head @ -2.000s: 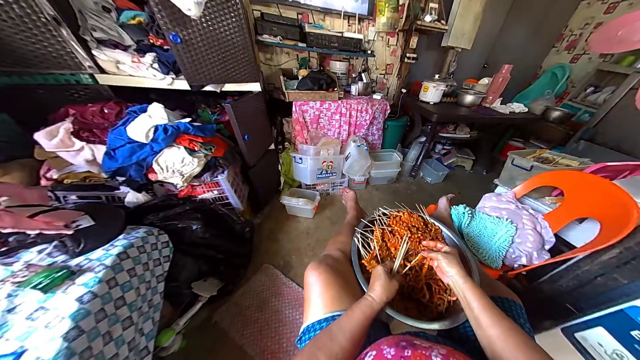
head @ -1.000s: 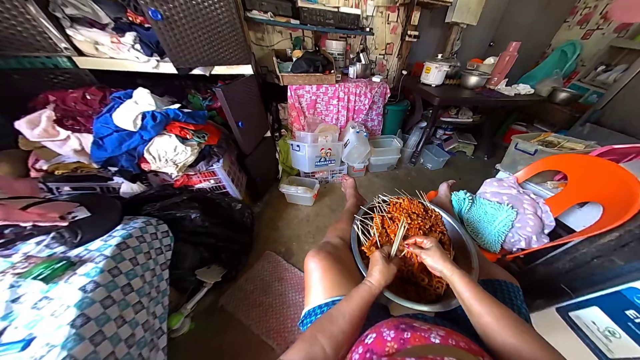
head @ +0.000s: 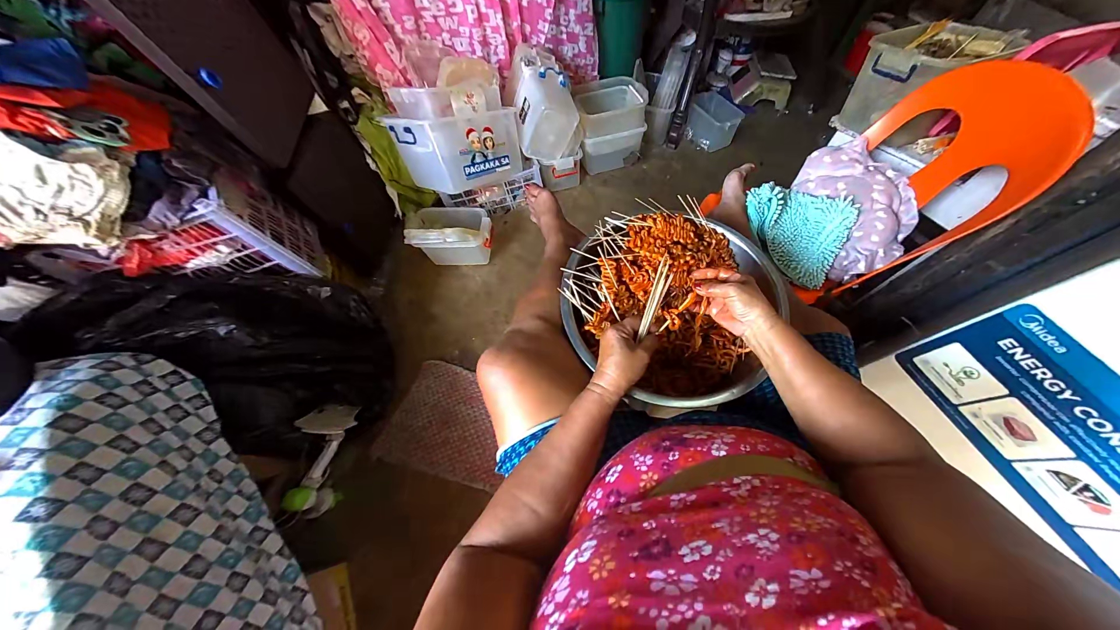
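Observation:
Between my legs rests a round metal basin (head: 772, 273), holding strips of meat or intestine in orange-red sauce (head: 700, 363). Skewered pieces (head: 669, 241) lie heaped toward its far side, their bare stick ends pointing out over the left and far rim. My left hand (head: 624, 352) is closed around a bundle of thin wooden skewers (head: 654, 297) over the near left part of the basin. To its right, my right hand (head: 735, 302) has its thumb and fingers close together on a sauced strip; its exact grip is partly hidden.
Clear plastic containers (head: 455, 157) stand beyond my feet. An orange plastic chair (head: 1037, 114) with a turquoise cloth (head: 801, 232) and a dotted lilac cloth (head: 853, 197) is at the right. Black plastic bags (head: 201, 341) and a checkered cloth (head: 131, 490) lie to the left.
The view has tilted down. My right hand has shifted slightly away from the skewer bundle, which my left hand holds throughout.

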